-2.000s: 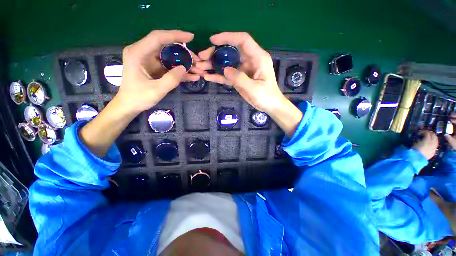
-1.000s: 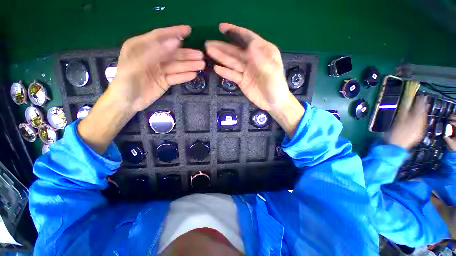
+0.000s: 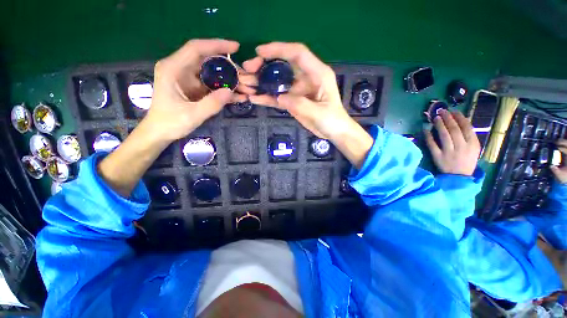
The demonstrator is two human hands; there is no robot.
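Observation:
My left hand (image 3: pixel 186 84) holds a round smartwatch body (image 3: pixel 219 74) by its rim. It has a rose-gold bezel and a dark glossy face with small red and green glints. My right hand (image 3: pixel 308 87) holds a second round watch body (image 3: pixel 275 77), black with a dark glossy face and a pale glare. The two watches are side by side, faces up, above the upper part of the dark grey foam tray (image 3: pixel 242 145). Fingertips of both hands meet between them. The tray's pockets hold several round watch bodies; some pockets in view are empty.
Several silvery-white rounds (image 3: pixel 68 148) lie left of the tray. A square smartwatch (image 3: pixel 419 79), a small round watch (image 3: pixel 457 92) and a smartphone (image 3: pixel 484 112) lie right. A neighbour's hand (image 3: pixel 457 146) reaches over there, beside a yellow-tan bundle (image 3: pixel 502 127) and a black tray (image 3: pixel 525 161).
One second ago both hands were blurred, fingers spread, the watches hidden; now both watches show face up again. The neighbour's hand has moved left from the black tray to the small round watches.

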